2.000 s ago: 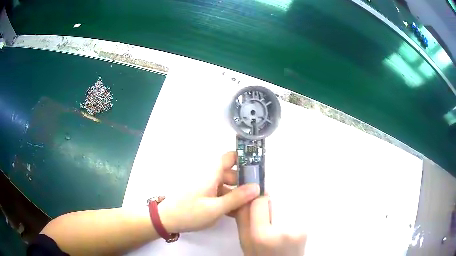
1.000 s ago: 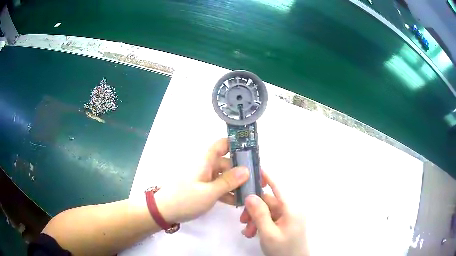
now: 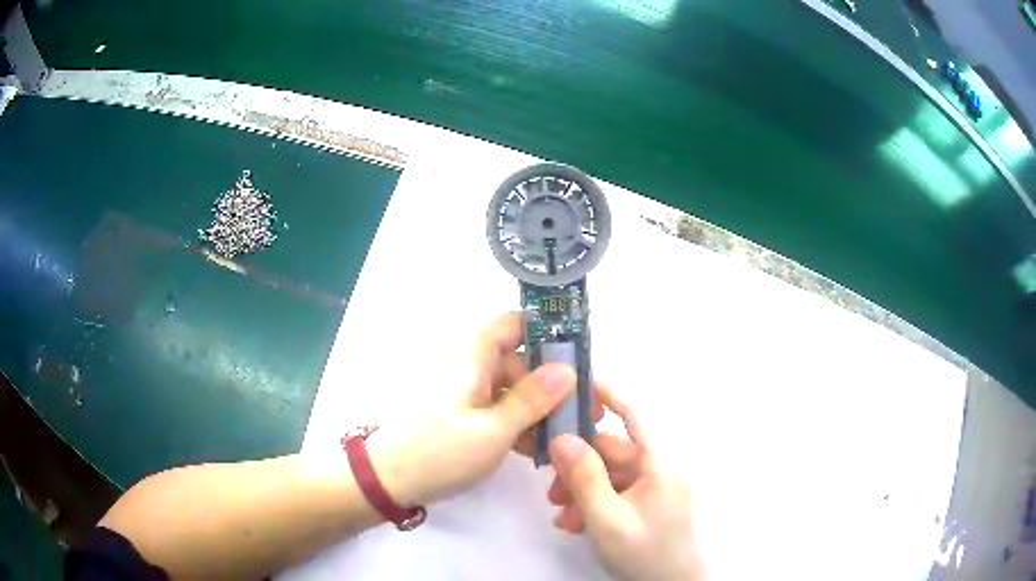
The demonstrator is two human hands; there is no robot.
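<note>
A grey handheld fan body point(image 3: 549, 225) is held upright in view over the white sheet, its round head away from me. A green circuit board point(image 3: 556, 311) sits just below the head. A grey battery point(image 3: 560, 361) lies in the open handle below the board. My left hand point(image 3: 483, 414) grips the handle from the left, thumb on the battery, fingers partly hidden behind. My right hand point(image 3: 619, 488) holds the lower end of the handle, thumb on the battery's lower end.
The white work sheet point(image 3: 773, 420) lies under the hands. A heap of tiny screws point(image 3: 241, 220) is on the green bench top point(image 3: 136, 295) at left. The green conveyor belt point(image 3: 477, 80) runs across the far side, with a small pale scrap point(image 3: 101, 49) on it. Blue pieces point(image 3: 961, 89) are at far right.
The fan body has moved left and away from me since the oldest frame, and my right thumb has come onto the battery's lower end. The pale scrap has shifted left along the belt.
</note>
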